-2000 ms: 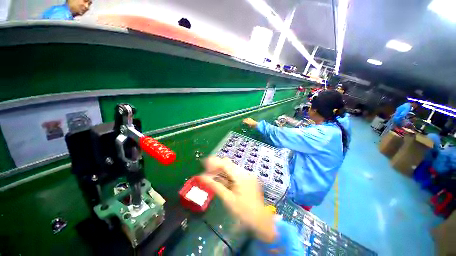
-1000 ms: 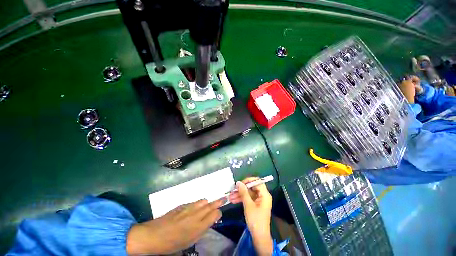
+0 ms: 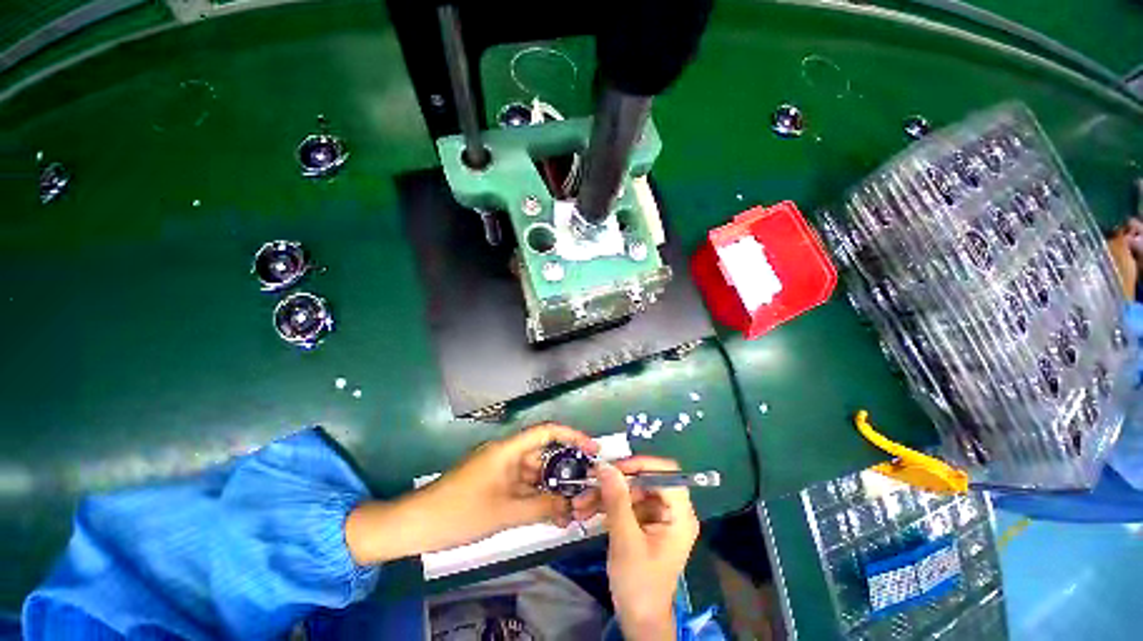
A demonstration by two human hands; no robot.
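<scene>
My left hand (image 3: 501,482) holds a dark and silver round unit (image 3: 568,470) between its fingers, above the white paper sheet (image 3: 501,547). My right hand (image 3: 648,520) grips slim silver-grey tweezers (image 3: 677,478); their tip end meets the round unit, and whether they hold a piece cannot be told. Small white pads (image 3: 646,427) lie loose on the green bench just beyond the paper. The two hands are close together, fingers almost touching.
Press fixture (image 3: 552,269) on black base (image 3: 464,376) stands ahead. Red bin (image 3: 808,269), stacked blister trays (image 3: 1003,276), yellow-orange tool (image 3: 921,470) on grey tray (image 3: 790,564) lie right. Round units (image 3: 302,319) lie left. Black cable (image 3: 748,438) runs beside the base. Another person's sleeve (image 3: 1090,503) is far right.
The view has swung down from the line to the bench. My left hand now holds a round unit up, and my right hand has brought the tweezers to it.
</scene>
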